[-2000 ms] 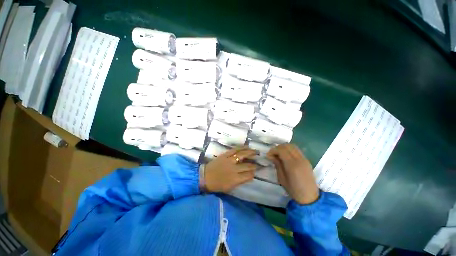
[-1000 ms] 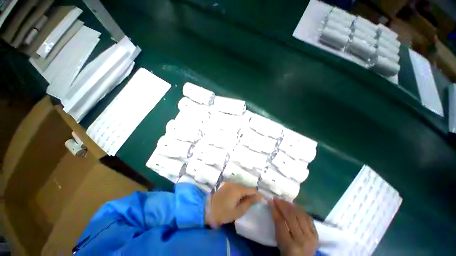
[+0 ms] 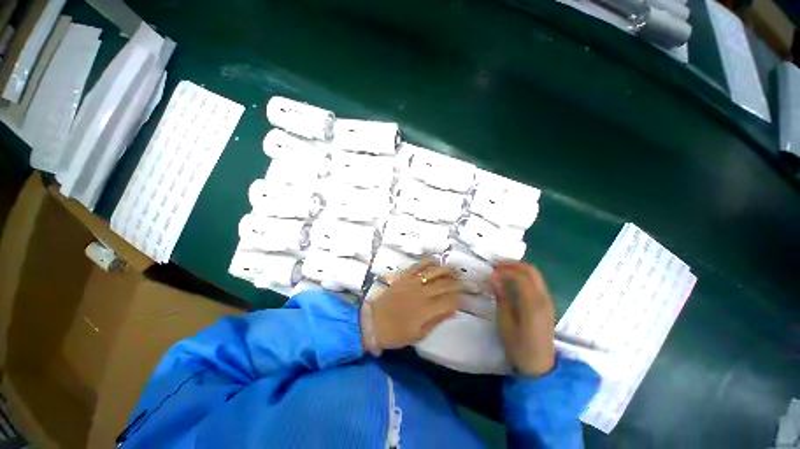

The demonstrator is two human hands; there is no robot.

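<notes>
White cylindrical units [image 3: 364, 138] lie in several tight rows on the green bench, with small dark marks on their sides. My left hand [image 3: 412, 302] rests over the near units, fingers bent and pointing right; whether it grips one is hidden. My right hand [image 3: 525, 311] is blurred beside it, at the near right edge of the rows, with its fingertips at the units; what it holds cannot be seen. A plain white sheet [image 3: 460, 342] shows below and between my hands. A printed label sheet [image 3: 636, 307] lies right of my right hand, and another label sheet [image 3: 178, 171] lies left of the rows.
An open carton [image 3: 167, 320] stands at the left below the bench edge, with a white unit [image 3: 105, 256] inside. Loose white strips [image 3: 114, 123] are piled at the upper left. More units [image 3: 662, 26] and a white sheet [image 3: 737, 66] lie at the upper right.
The view has swung, so the bench things have shifted in the picture. My hands, close together over the white sheet one second ago, are now apart, with my right hand's fingers raised by the units.
</notes>
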